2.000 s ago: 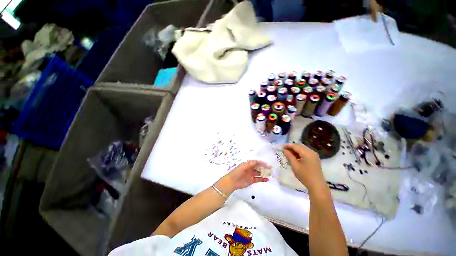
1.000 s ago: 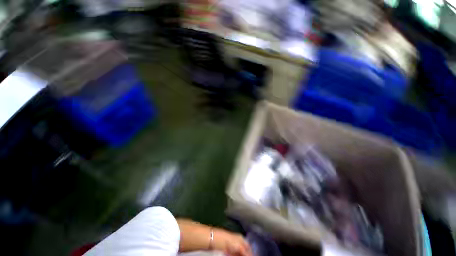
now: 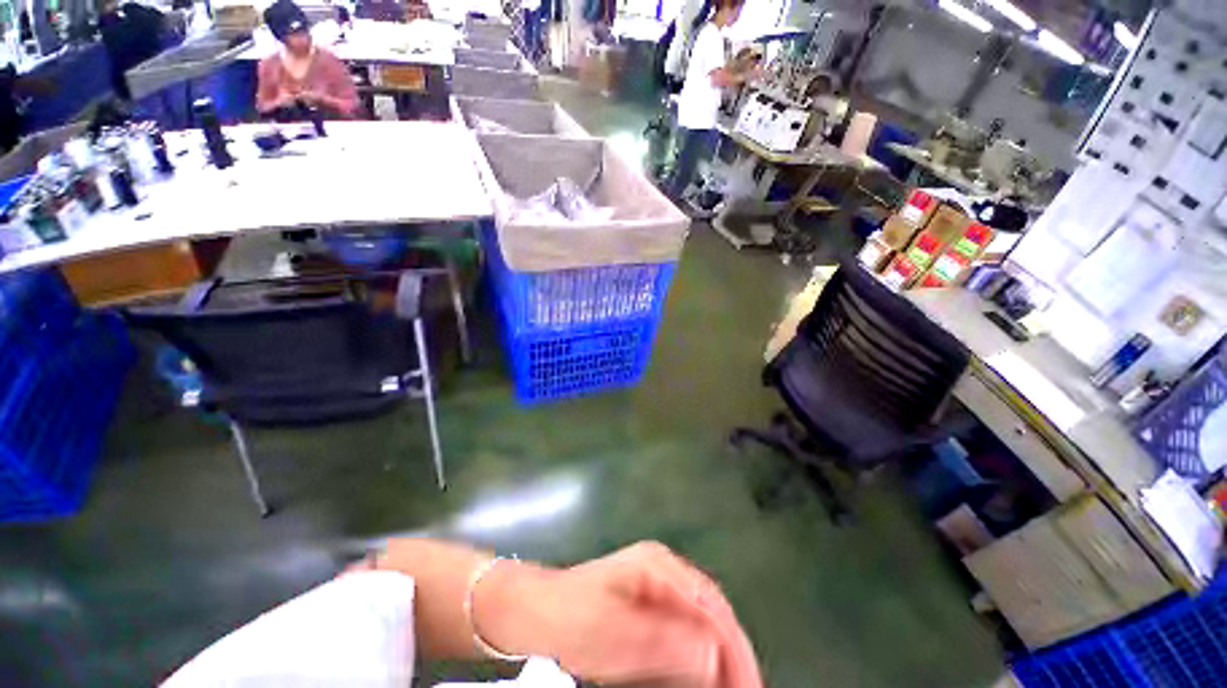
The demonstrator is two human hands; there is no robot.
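Note:
My left hand (image 3: 633, 616), with a thin bracelet at the wrist and a white sleeve, reaches across the bottom edge from the left. Its fingers are bent and point down, partly cut off by the edge, and I cannot tell if they hold anything. My right hand is out of the picture. A grey fabric bin (image 3: 592, 250) with crumpled clear plastic inside stands on a blue slatted crate (image 3: 581, 360), beyond my hand.
A black chair (image 3: 289, 352) stands left at a white table (image 3: 316, 188). A swivel chair (image 3: 861, 363) stands right by a desk with boxes. Green floor (image 3: 673, 430) lies between. One person sits behind the table; another stands at a machine.
The view has swung from the worktable with spools and buttons, through a blurred look at a bin, to the wider room. My right hand has left the picture.

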